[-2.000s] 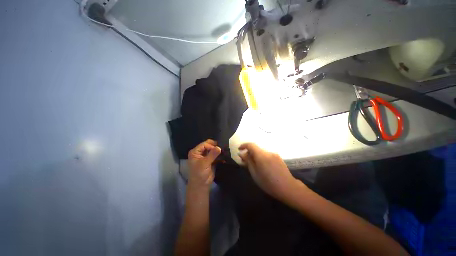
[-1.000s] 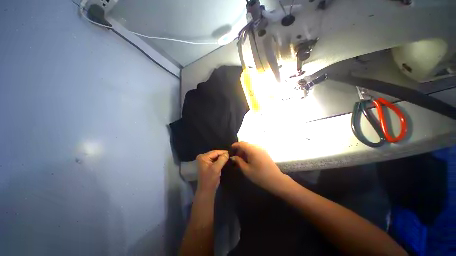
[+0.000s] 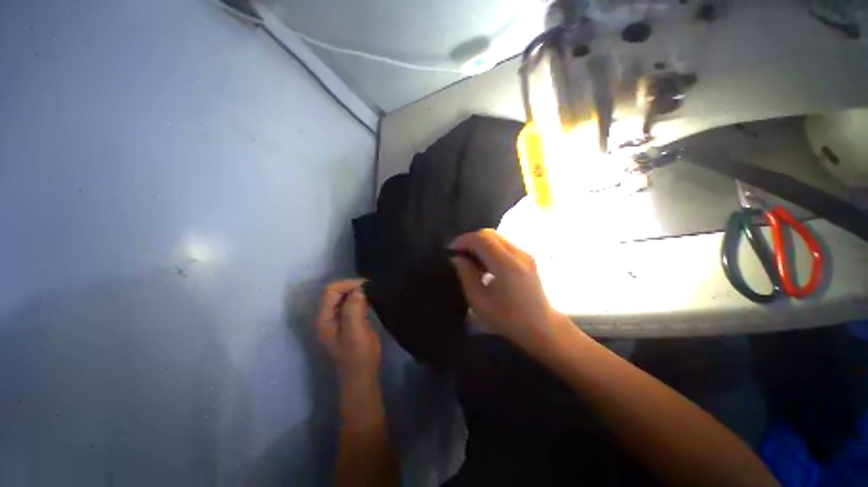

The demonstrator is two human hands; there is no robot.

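Observation:
A black garment piece [image 3: 428,209] lies on the table left of the needle and hangs over the front edge. My left hand [image 3: 348,323] pinches its left edge between thumb and fingers. My right hand [image 3: 503,281] pinches the cloth further right, so a span of it lies between my hands. The sewing machine head [image 3: 742,57] stands at the upper right. Its needle area [image 3: 638,152] is lost in glare. Scissors [image 3: 776,252] with one dark green and one red handle lie on the table right of the needle.
A yellow-orange lamp [image 3: 535,164] stands left of the needle. A dark band [image 3: 780,185] runs to the right edge. A pale wall [image 3: 190,190] closes off the left. A cream housing [image 3: 838,143] is at the right, and something blue [image 3: 795,457] is at the lower right.
My hands were close together at the front edge; now they are apart, the left further left, with cloth spread between them. The view has shifted, so machine and scissors appear further right.

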